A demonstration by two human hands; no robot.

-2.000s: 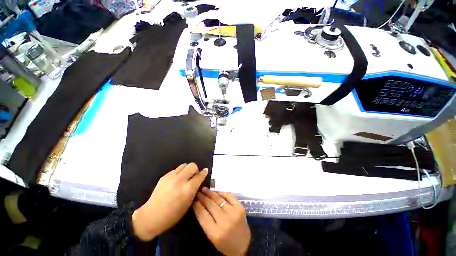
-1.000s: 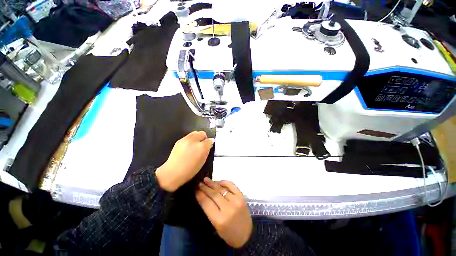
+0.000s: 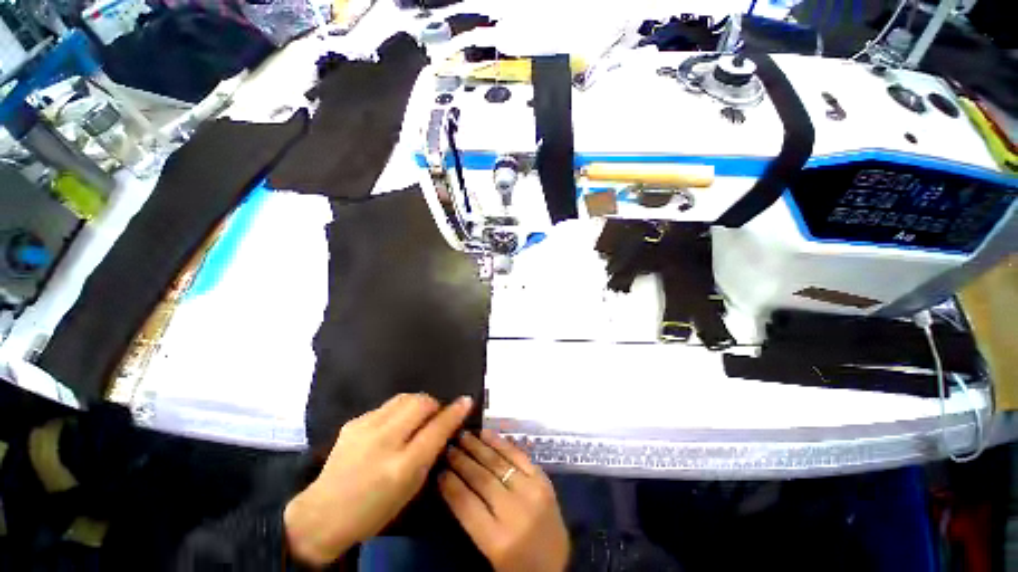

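Note:
A black cut panel [image 3: 404, 307] lies flat on the white table left of the needle, its right edge in line with the presser foot [image 3: 499, 248] of the white lockstitch machine [image 3: 625, 106]. The panel's lower end hangs over the table's front edge. My left hand [image 3: 380, 469] lies on the lower panel, fingertips at its right edge. My right hand [image 3: 505, 499], with a ring, is just below and right, its fingertips at the same edge by the table front. Whether the fingers pinch the cloth beneath is partly hidden.
Waiting panels [image 3: 167, 240] lie at left, another [image 3: 359, 123] behind, over a blue strip [image 3: 229, 237]. Straps with metal rings [image 3: 675, 274] lie right of the needle. Black strips [image 3: 860, 355] lie at far right by a white cord [image 3: 935, 385]. A ruler tape [image 3: 692, 450] runs along the front edge.
The panel has moved away from me past the presser foot. My left hand went forward, then came back to the table's front edge. My right hand stayed near the edge.

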